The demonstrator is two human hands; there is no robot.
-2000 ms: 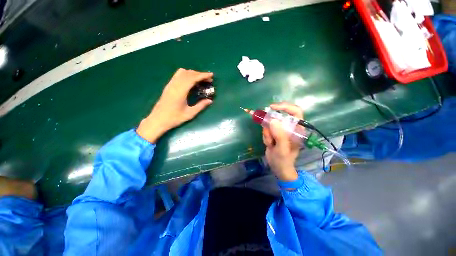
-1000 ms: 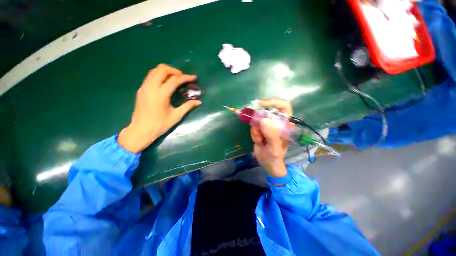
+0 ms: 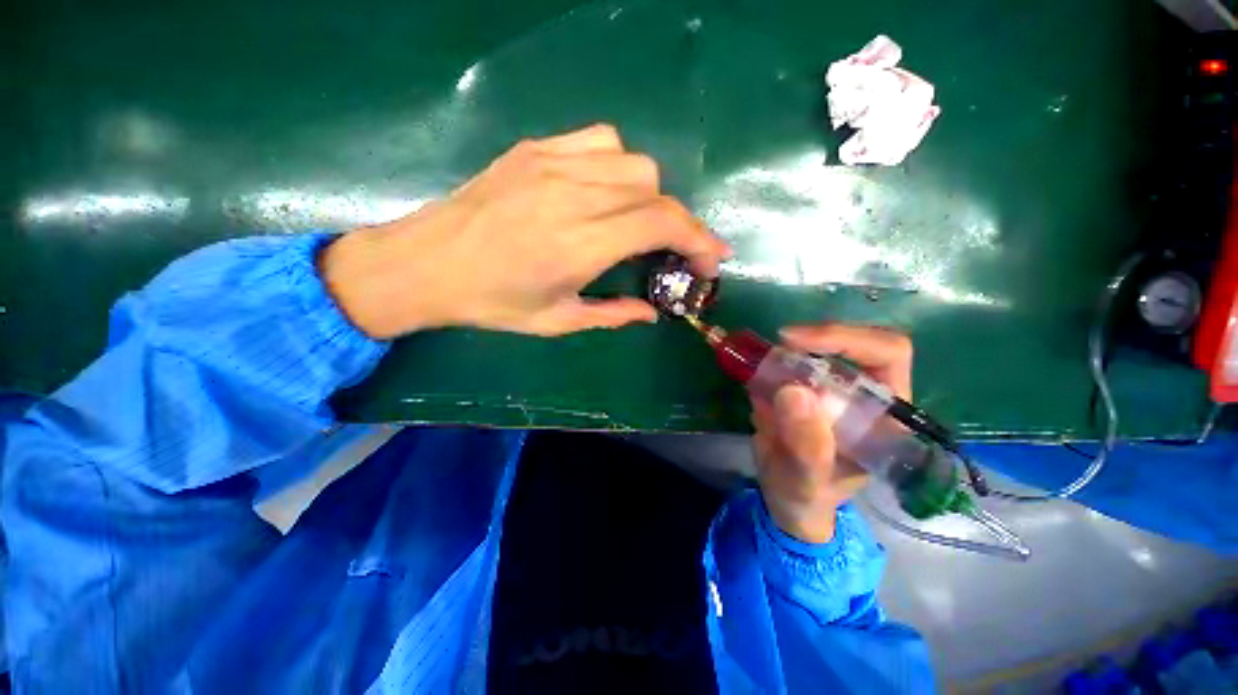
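My left hand (image 3: pixel 543 238) pinches a small round black assembly (image 3: pixel 680 287) between thumb and forefinger, with shiny pale details on its face, over the green bench. My right hand (image 3: pixel 821 428) holds the glue dispensing syringe (image 3: pixel 845 414) like a pen, with its dark red front towards the assembly and its green end to the lower right. The brass-coloured dispensing needle (image 3: pixel 701 326) has its tip at the lower edge of the assembly; whether it touches cannot be told. A crumpled white tissue (image 3: pixel 884 101) lies on the bench beyond my hands.
The green bench (image 3: pixel 570 391) has its near edge just in front of my body. At the right are the dark controller with a round gauge (image 3: pixel 1169 302) and red light, and part of the red tray (image 3: pixel 1223 319). A clear air hose (image 3: pixel 1102 394) hangs over the bench edge.
The view has shifted closer. My two hands have come together, and the needle tip has moved from apart to the assembly's edge. The white strip has left the view.
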